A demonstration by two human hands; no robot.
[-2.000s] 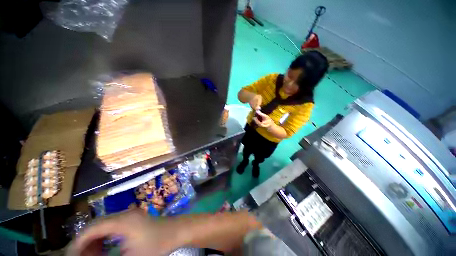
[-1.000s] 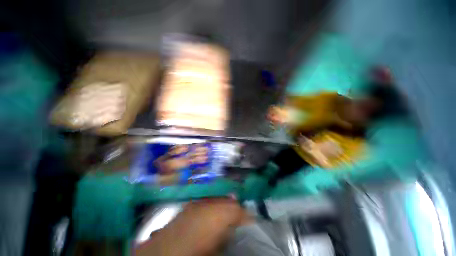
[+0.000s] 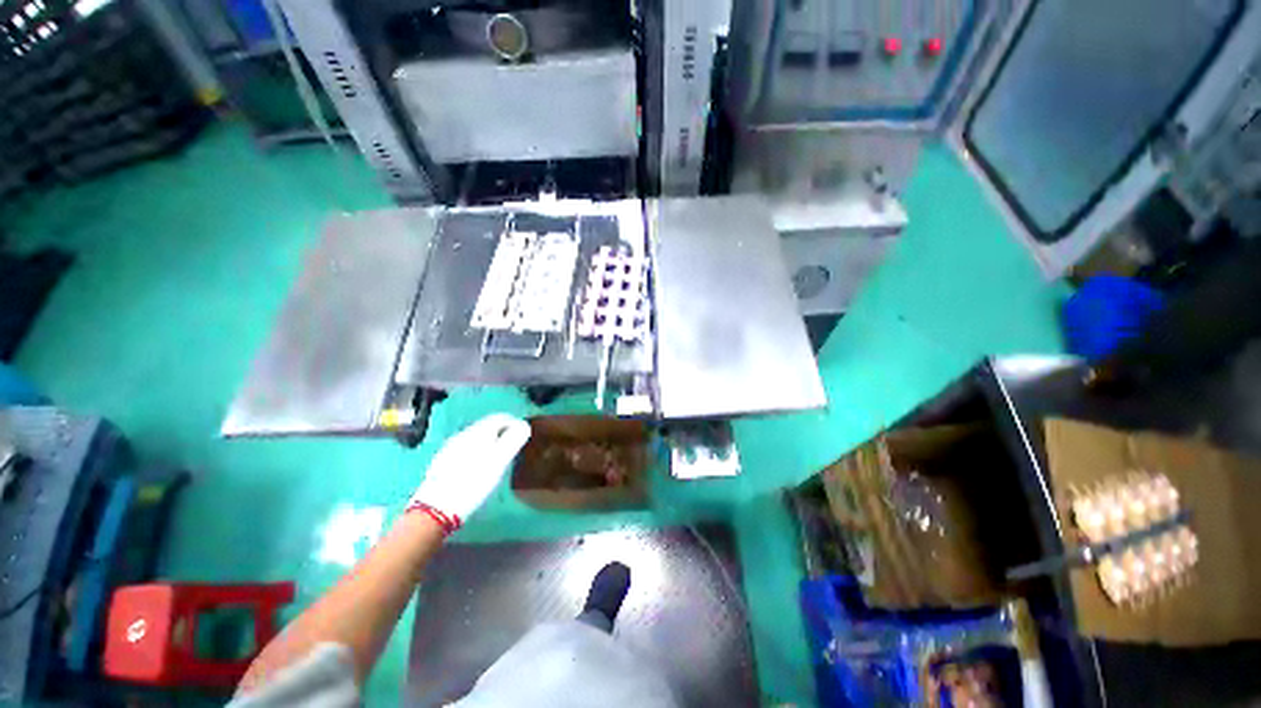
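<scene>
My left hand (image 3: 473, 468), in a white knit glove with a red cuff, is in front of the press table and left of the brown box. I see nothing in it, but its finger pose is unclear. My right hand is out of view. A pale mould plate (image 3: 528, 282) with a wire frame lies on the press table (image 3: 468, 362). A rack (image 3: 613, 293) with rows of pale parts lies to its right, its handle towards me. Another loaded rack (image 3: 1134, 539) lies on a cardboard sheet (image 3: 1224, 560) at the right bench.
An open brown box (image 3: 581, 463) with brown parts stands below the table's front edge. A red stool (image 3: 173, 629) is at lower left. A cardboard box (image 3: 920, 519) and a blue bin (image 3: 837, 639) are by the right bench. A cabinet door (image 3: 1093, 118) stands open at upper right.
The view has swung from the bench and the person in yellow to the press. The loaded rack on cardboard now shows at the right. The bare right hand has left view; the gloved left hand has appeared.
</scene>
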